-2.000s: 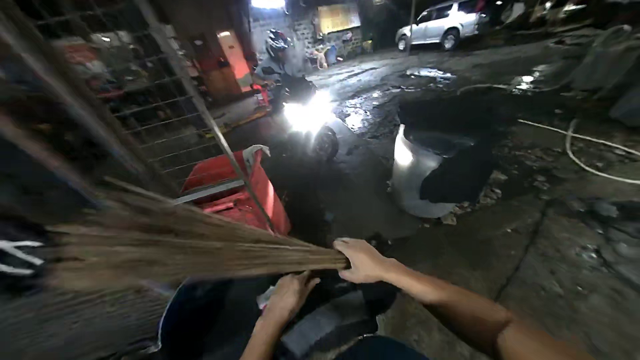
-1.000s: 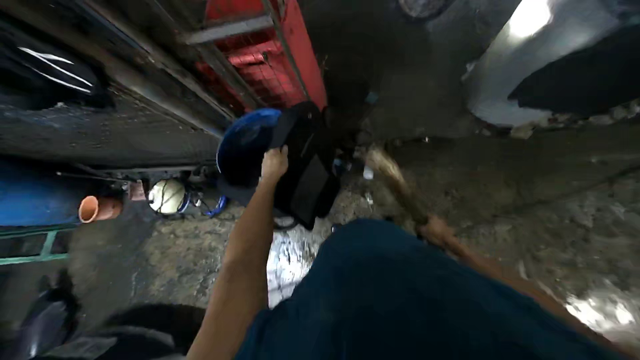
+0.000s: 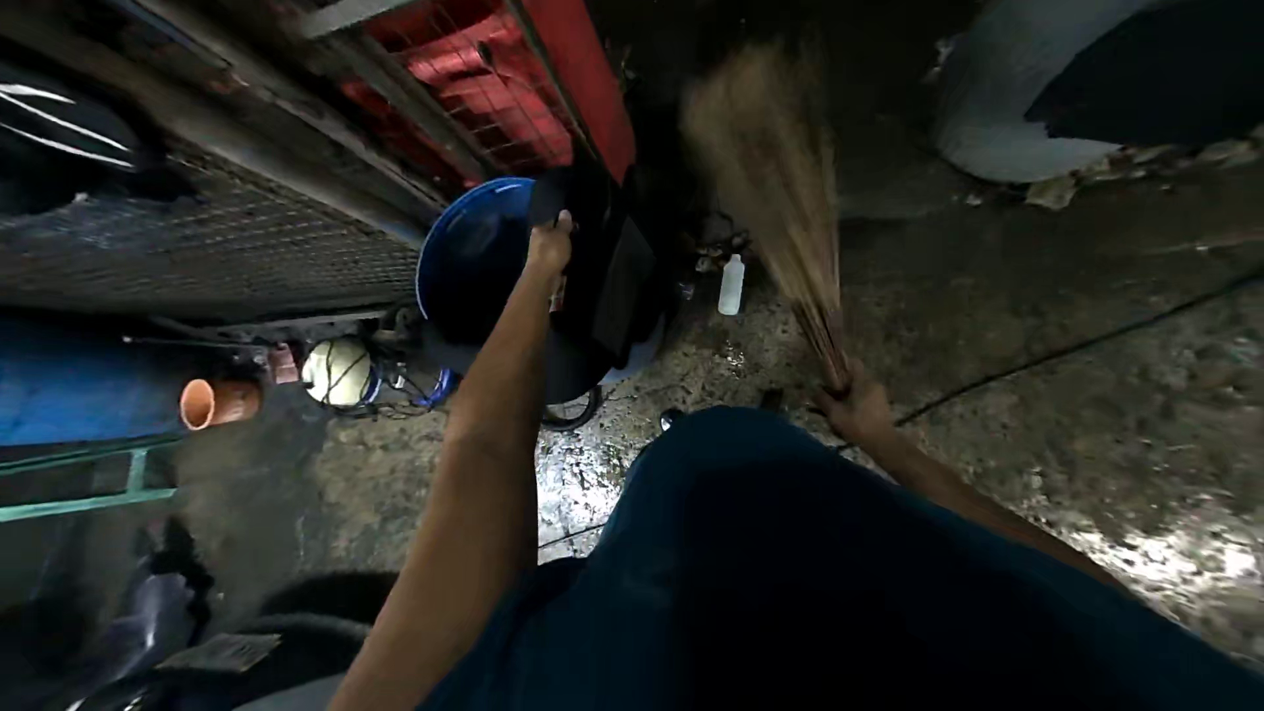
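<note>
My right hand (image 3: 857, 405) is closed round the bound end of a stick broom (image 3: 790, 197), whose bristles fan out over the wet floor, blurred at the tips. My left hand (image 3: 551, 243) grips the edge of a black object (image 3: 617, 286), perhaps a bag or a cover, beside a blue tub or drum (image 3: 432, 257). What the black object is cannot be told in the dark. Between it and the broom, a small white plastic bottle (image 3: 731, 284) lies near some litter (image 3: 713, 252).
A red container (image 3: 602, 89) stands behind metal mesh at the top. A grey rounded container (image 3: 997, 109) is at upper right. At left are an orange pot (image 3: 219, 403), a pale round object (image 3: 338, 372) wrapped in cord, and a green metal frame (image 3: 89, 506). A dark cable (image 3: 1076, 346) crosses the floor.
Two seconds ago the broom pointed left across the view; now its bristles are on the far side of my right hand, over the floor. The view has tilted down. My left hand stays on the black object since one second ago.
</note>
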